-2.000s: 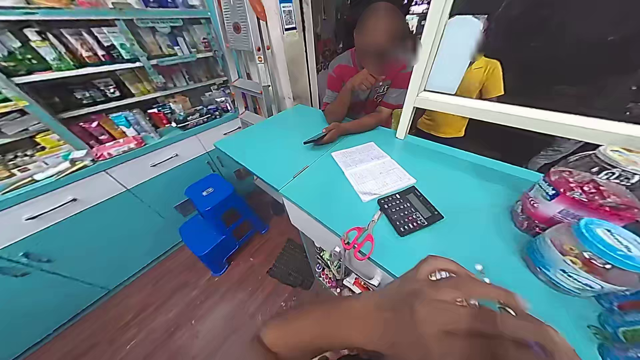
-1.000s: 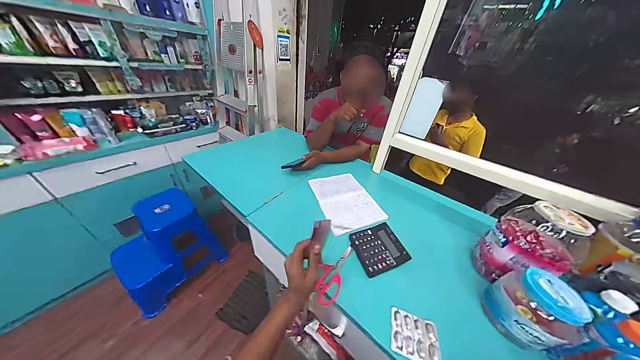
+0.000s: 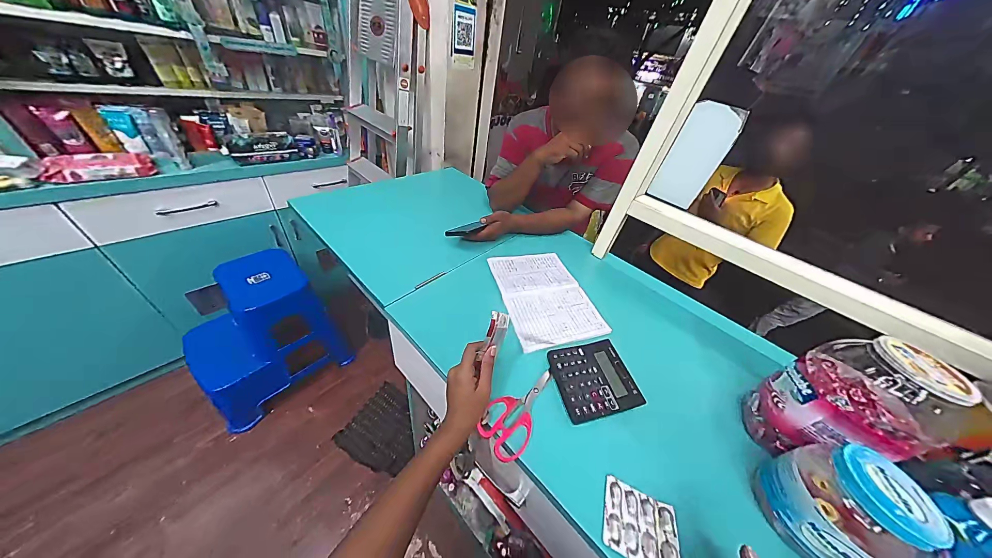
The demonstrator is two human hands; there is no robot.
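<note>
My left hand (image 3: 470, 391) is raised over the counter's near edge, its fingers closed on a small, flat white-and-red packet (image 3: 494, 335) held upright. Pink-handled scissors (image 3: 508, 426) lie just right of that hand, handles jutting over the edge and blades touching a black calculator (image 3: 597, 380). Behind the calculator lies an open notebook (image 3: 549, 301) with handwriting. A silver blister pack of tablets (image 3: 640, 518) rests on the counter near the bottom of the view. Of my right hand (image 3: 748, 552) only a fingertip shows at the bottom edge, right of the blister pack.
Lidded plastic jars (image 3: 852, 496) crowd the counter's right end. A person in a striped shirt (image 3: 562, 167) leans on the far side, holding a phone (image 3: 467, 229); another in yellow (image 3: 725, 225) stands beyond the white frame (image 3: 806, 271). A blue step stool (image 3: 267, 333) stands on the floor, left.
A hand that spread over the near counter two seconds ago is gone from there, and the blister pack shows. My left hand with the packet came into view by one second ago.
</note>
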